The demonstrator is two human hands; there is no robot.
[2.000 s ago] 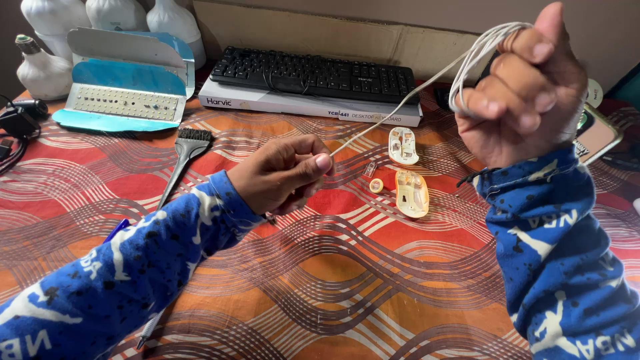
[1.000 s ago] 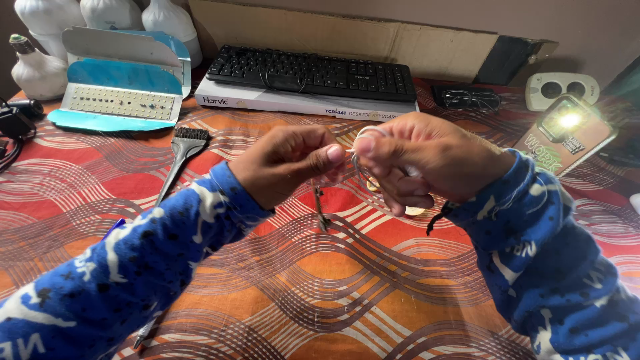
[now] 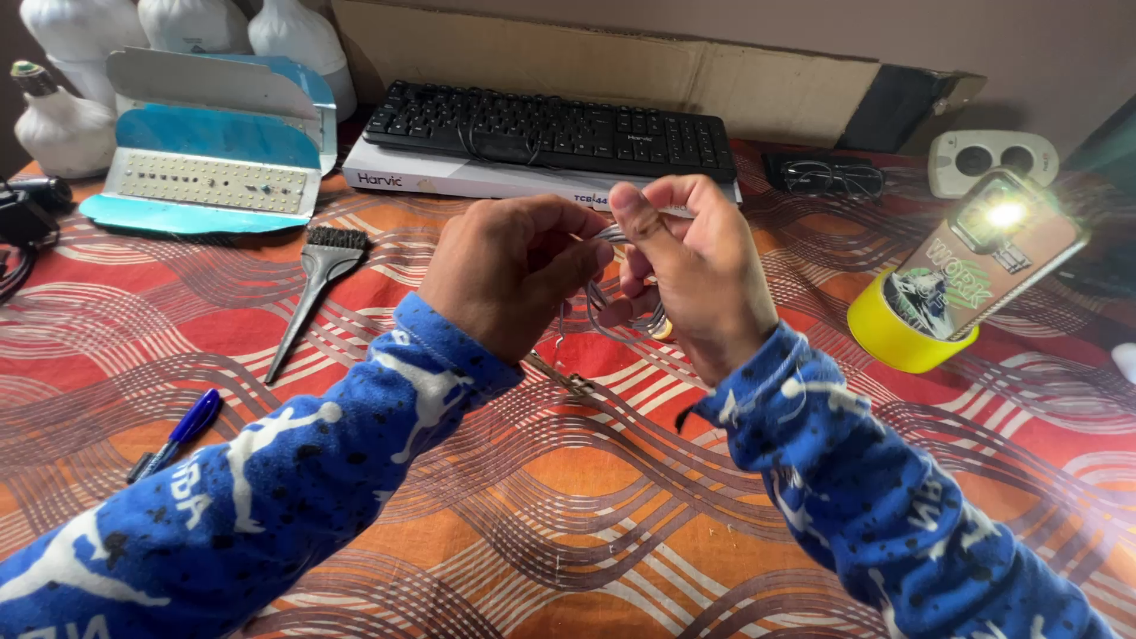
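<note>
A thin pale cable (image 3: 612,234), looped in a small coil, is between my two hands above the middle of the table. My left hand (image 3: 524,266) pinches it between thumb and forefinger. Part of the coil hangs below the fingertips of my right hand (image 3: 692,266), which grips it from the other side. Under my hands, a thin metallic tool or wire piece (image 3: 568,377) lies on the patterned cloth; its kind is unclear. A small round yellowish part (image 3: 659,328) shows beside the right fingers, and my hands hide what else lies there.
Behind my hands a black keyboard (image 3: 550,129) rests on its white box (image 3: 479,179). At left are an LED panel (image 3: 213,182), white bulbs (image 3: 62,133), a tint brush (image 3: 315,284) and a blue pen (image 3: 182,435). At right stand glasses (image 3: 830,177) and a lit phone (image 3: 976,257) in a yellow holder (image 3: 905,333).
Two seconds ago my right hand was raised at the upper right with the coil, the cable stretched to my left hand. Both hands are now close together, and the coil hangs between them.
</note>
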